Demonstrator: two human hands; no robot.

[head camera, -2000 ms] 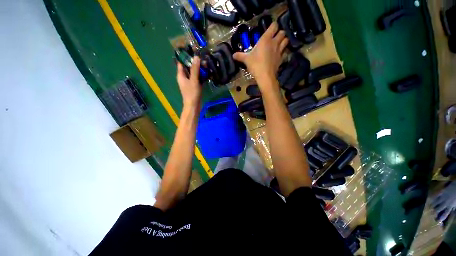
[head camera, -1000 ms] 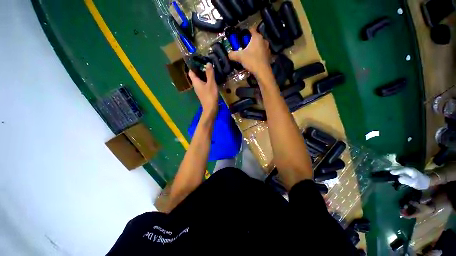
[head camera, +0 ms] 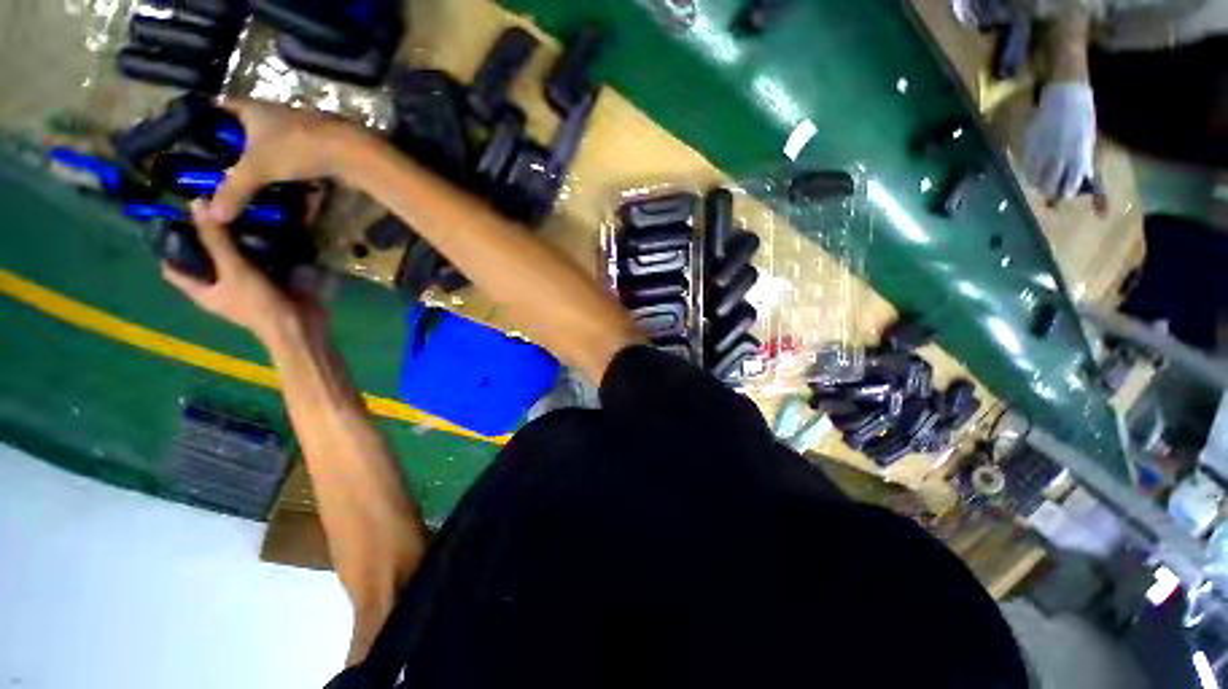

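Several black parts with blue inserts lie bunched together at the bench's left end. My left hand is at the lower edge of the bunch, with thumb and fingers around a black part. My right hand curls over the bunch from above, thumb and fingers around black parts with blue inserts; its fingertips are partly hidden. The hands are close together. Black housings stand in a clear tray at mid-bench, and loose black housings lie beside my right forearm.
A blue stool is under the bench edge, with a carton on the floor. A green conveyor with black parts runs beyond the bench. Another person's gloved hand is across it. An empty clear tray overhangs the bench.
The view has turned, so my hands and the blue-insert parts now appear farther left and more of the bench's right end shows. Both hands remain at the bunch, now closer together.
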